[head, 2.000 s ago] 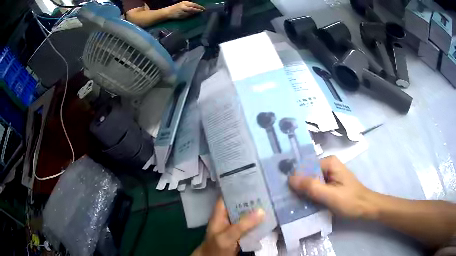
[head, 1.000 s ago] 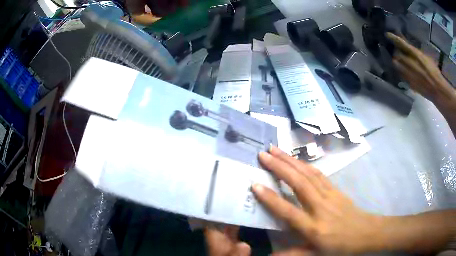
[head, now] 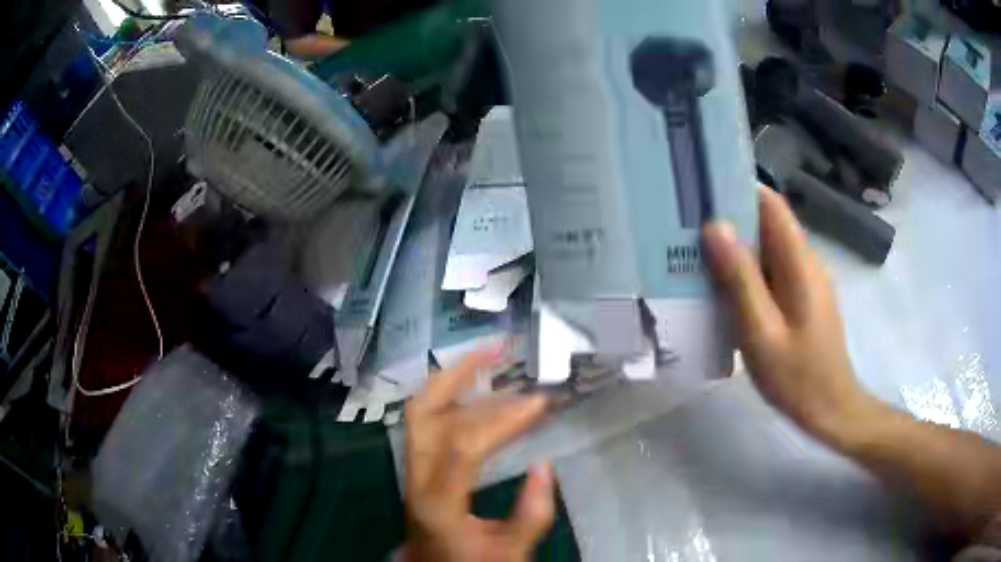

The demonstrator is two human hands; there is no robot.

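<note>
A light blue and white retail box [head: 615,165] with a fan picture is held up in front of me, its bottom flaps hanging open. My right hand [head: 796,329] grips its lower right side, thumb on the front face. My left hand [head: 467,461] is below and left of the box, fingers spread, holding nothing. It is slightly blurred. More flat boxes [head: 384,285] lie behind and to the left, partly hidden by the held box.
A desk fan [head: 269,137] stands upper left, with dark grey round parts [head: 269,296] beside it. Crumpled clear plastic [head: 170,450] lies lower left. Several dark grey mini fans [head: 840,209] lie upper right. Blue-grey cartons [head: 944,99] stand at the far right.
The box held sideways a second ago is no longer seen so; a box is now upright in my right hand. My left hand is now visible and spread. The other hand among the mini fans is gone.
</note>
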